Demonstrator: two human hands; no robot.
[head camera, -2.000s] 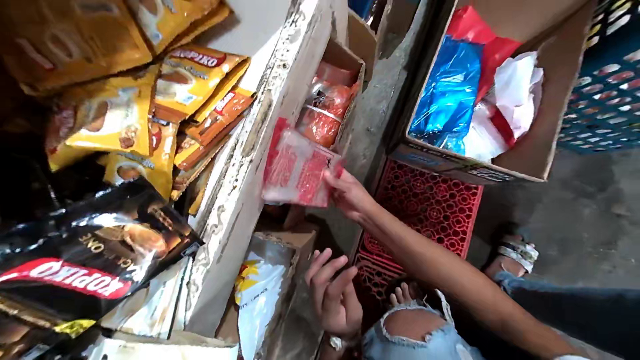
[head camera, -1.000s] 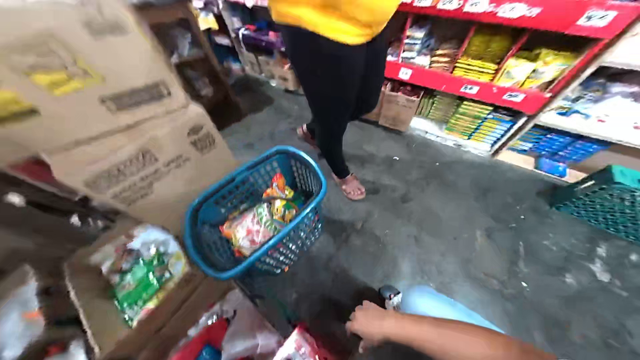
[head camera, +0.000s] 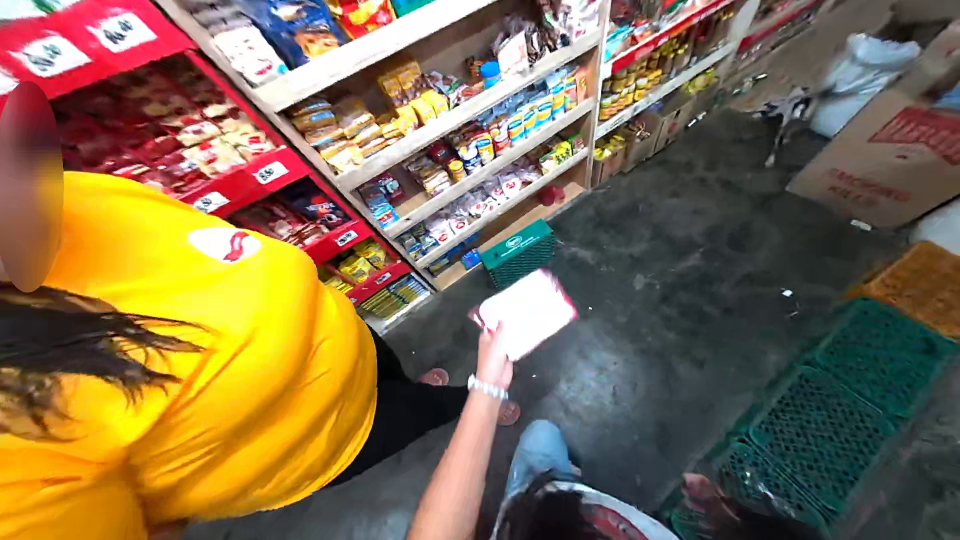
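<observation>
My left hand (head camera: 495, 360), with a white band on its wrist, is shut on the lower left edge of a flat white packet with pink edges (head camera: 529, 313). The packet is held over the dark floor, right of a person in a yellow shirt (head camera: 247, 360). Glare hides its print. Behind it, a green plastic crate (head camera: 519, 251) stands by the bottom shelf. My right hand does not show plainly. A blurred pinkish shape (head camera: 703, 495) lies at the lower right, and I cannot tell what it is.
Wooden shelves (head camera: 450, 169) of packets and cans run across the back, beside red-edged shelves (head camera: 262, 176) with price cards. Green crates (head camera: 817, 420) and an orange crate (head camera: 919, 289) line the right side. A cardboard box (head camera: 885, 161) and a white sack (head camera: 862, 79) stand beyond.
The view has swung widely to the shelves and the person in yellow. Two seconds ago my right hand held a pink and white packet; now my left hand holds a similar one.
</observation>
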